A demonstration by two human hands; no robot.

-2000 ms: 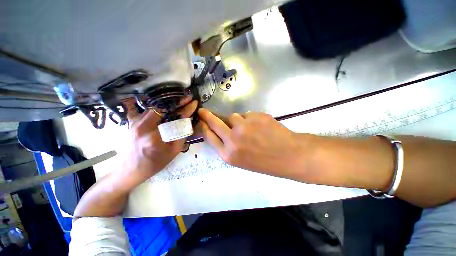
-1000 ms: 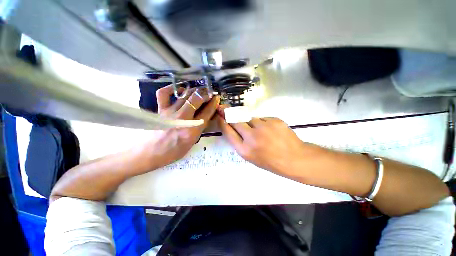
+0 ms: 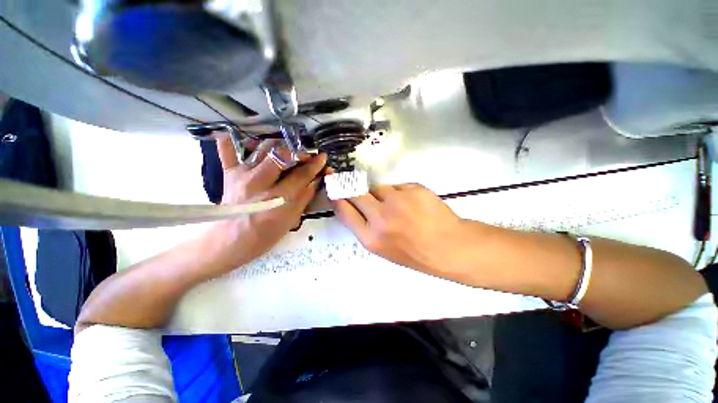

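Note:
A black pouch [image 3: 211,169] shows as a dark patch past the fingers of my left hand [image 3: 264,189], under the sewing machine head. My left hand lies over it with bent fingers, holding it at the machine; metal thread guides partly cover the fingers. My right hand [image 3: 405,220] is just right of it, fingers bent in toward the same spot. Its fingertips are hidden behind the white ribbed knob [image 3: 347,184], so its grip does not show. Black tension discs [image 3: 339,137] sit behind the knob. The needle is not visible; a bright lamp spot lies to the right.
The grey-white machine head [image 3: 472,31] spans the top. A black pad [image 3: 539,94] lies on the metal bed [image 3: 441,149]. Dark flat pieces [image 3: 61,271] are stacked at the table's left end. A pale tube [image 3: 142,215] crosses at left. Blue crates [image 3: 197,366] stand below.
The view has shifted and tilted along the machine head. Both hands stay close together at the work; the dark patch beyond my left fingers, hidden at first, shows smaller than one second ago.

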